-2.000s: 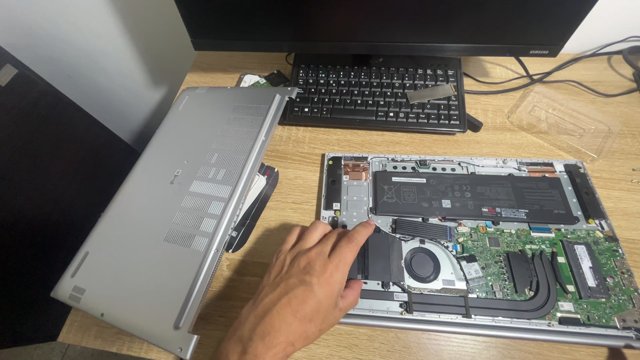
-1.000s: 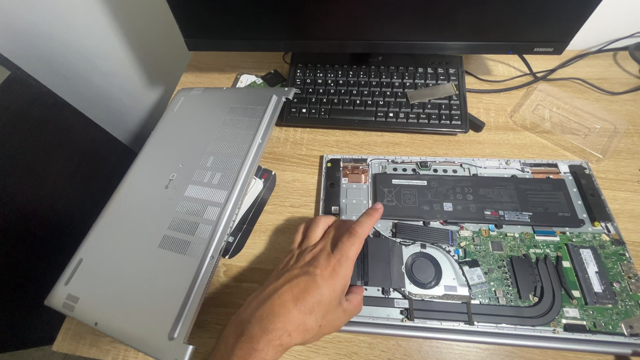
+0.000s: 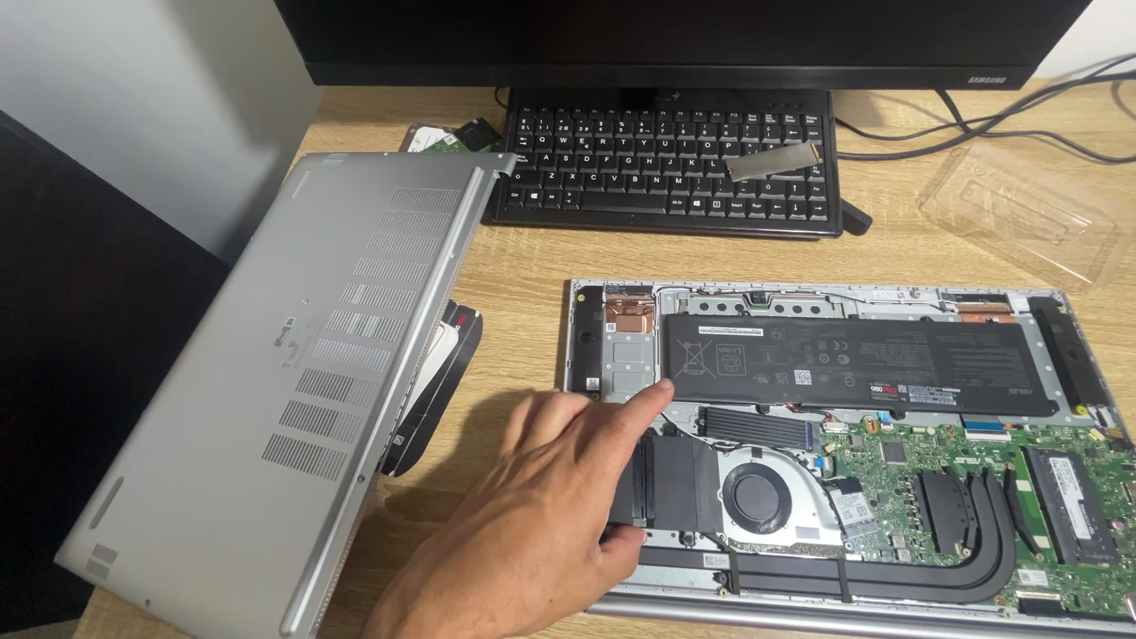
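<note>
An opened laptop base [image 3: 763,606] lies inside up on the wooden desk. My left hand [image 3: 541,497] reaches over its left side, palm down, with the index fingertip at the lower left corner of the black battery pack [image 3: 861,364]. The thumb rests near the base's front left, beside a black flat part [image 3: 679,484] that the hand partly covers. Nothing is held. To the right of this part are the cooling fan [image 3: 757,497], a finned black heatsink or cover [image 3: 759,429], the green circuit board [image 3: 861,453], black heat pipes [image 3: 887,579] and a memory module [image 3: 1069,506]. My right hand is out of view.
A silver laptop bottom cover [image 3: 257,355] leans tilted at left, over a partly hidden black and white item [image 3: 435,382]. Behind stand a black keyboard [image 3: 621,202], with a slim metallic stick [image 3: 774,162] on it, and a monitor [image 3: 657,75]. Clear plastic packaging [image 3: 1021,213] and cables [image 3: 941,146] lie at right.
My left index fingertip has shifted slightly, from just below the battery's left corner onto the battery, then back down to its corner. The silver cover's near left end sits slightly lower and farther left.
</note>
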